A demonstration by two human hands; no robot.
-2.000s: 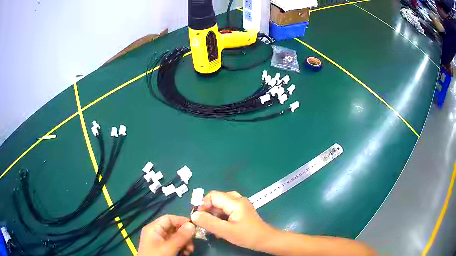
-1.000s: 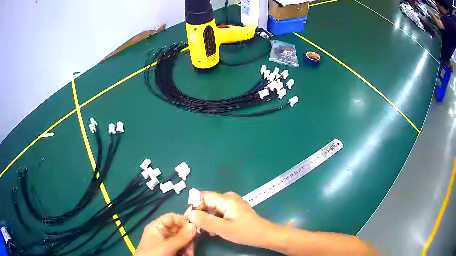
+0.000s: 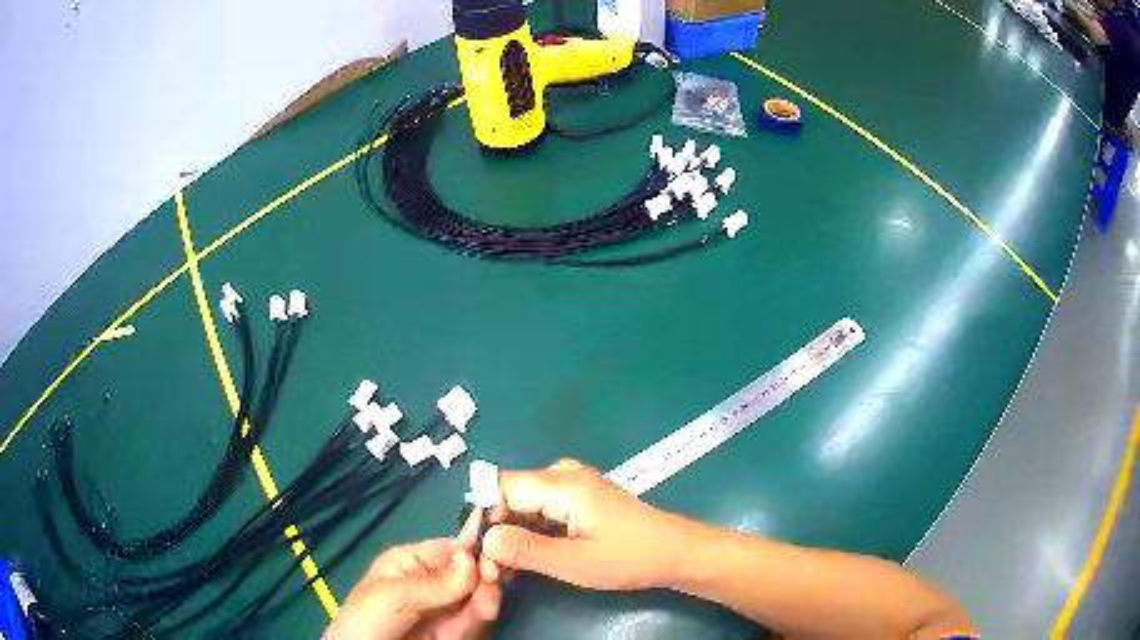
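My right hand (image 3: 581, 528) pinches a wire harness just below its white connector (image 3: 483, 485), which points up. My left hand (image 3: 425, 588) is closed on the same harness, with its fingertips touching the right hand's; the wires between the fingers are mostly hidden. A dark thing shows in the curl of my right hand, too covered to tell. The steel ruler (image 3: 750, 406) lies slanted on the mat, its near end behind my right hand. Several harnesses with white connectors (image 3: 455, 408) lie left of my hands.
A yellow heat gun (image 3: 503, 94) stands at the back beside a curved harness bundle (image 3: 500, 240). A clear bag (image 3: 709, 105), a tape roll (image 3: 780, 115) and a blue bin (image 3: 713, 34) lie behind. A person's arm and a blue stool (image 3: 1110, 175) show far right.
The view has tilted down slightly, so background things sit higher. Both hands stay at the harness; the left fingers have shifted slightly along the wires beneath the connector.
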